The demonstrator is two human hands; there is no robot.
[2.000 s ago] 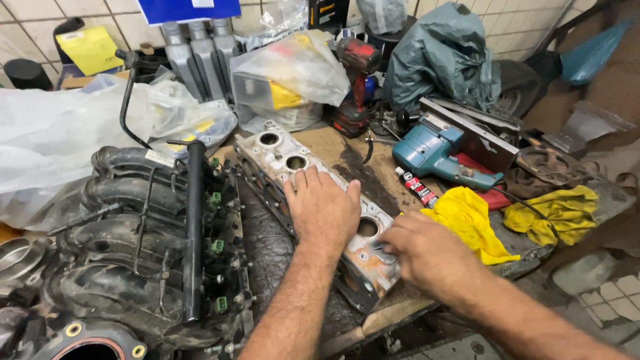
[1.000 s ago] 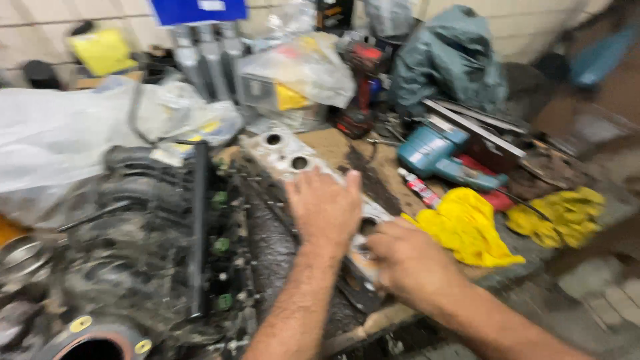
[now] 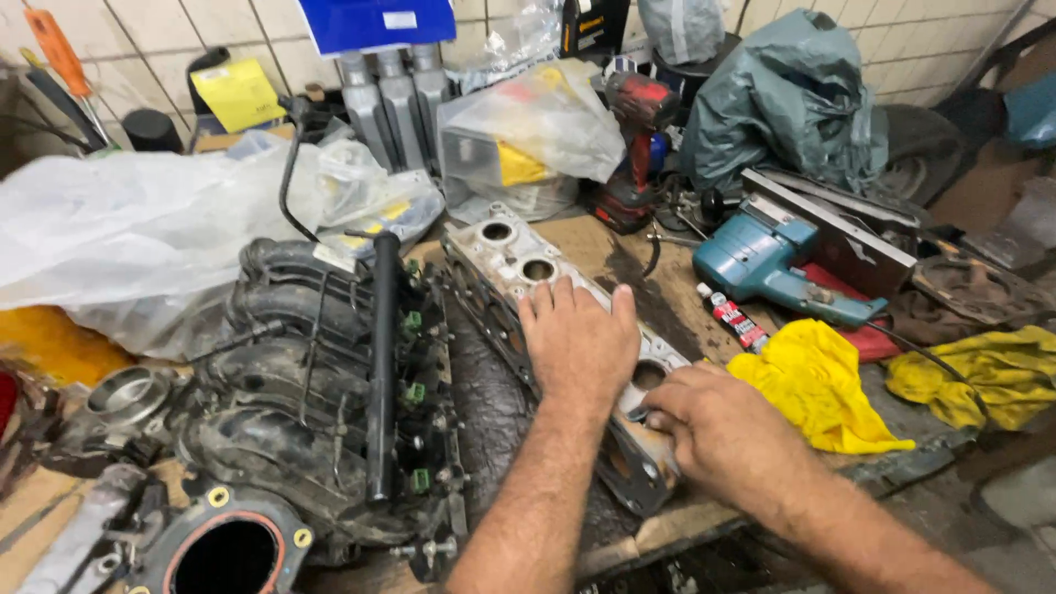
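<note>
A long metal engine casting with round ports (image 3: 516, 243) lies at a slant on the bench. My left hand (image 3: 582, 338) rests flat across its middle, fingers somewhat apart. At its near end, my right hand (image 3: 714, 421) is curled with a small dark piece (image 3: 639, 412) between thumb and fingers, against the top face beside the nearest port; what the piece is cannot be told. To the left of the casting stands a black intake manifold (image 3: 289, 371) with a black fuel rail (image 3: 384, 363).
Right of the casting lie a sealant tube (image 3: 738, 322), a yellow cloth (image 3: 817, 388) and a teal corded power tool (image 3: 759, 256). Behind stand a red cordless drill (image 3: 639, 140) and a plastic-wrapped box (image 3: 520, 140). The bench's front edge (image 3: 701, 524) is close by my forearms.
</note>
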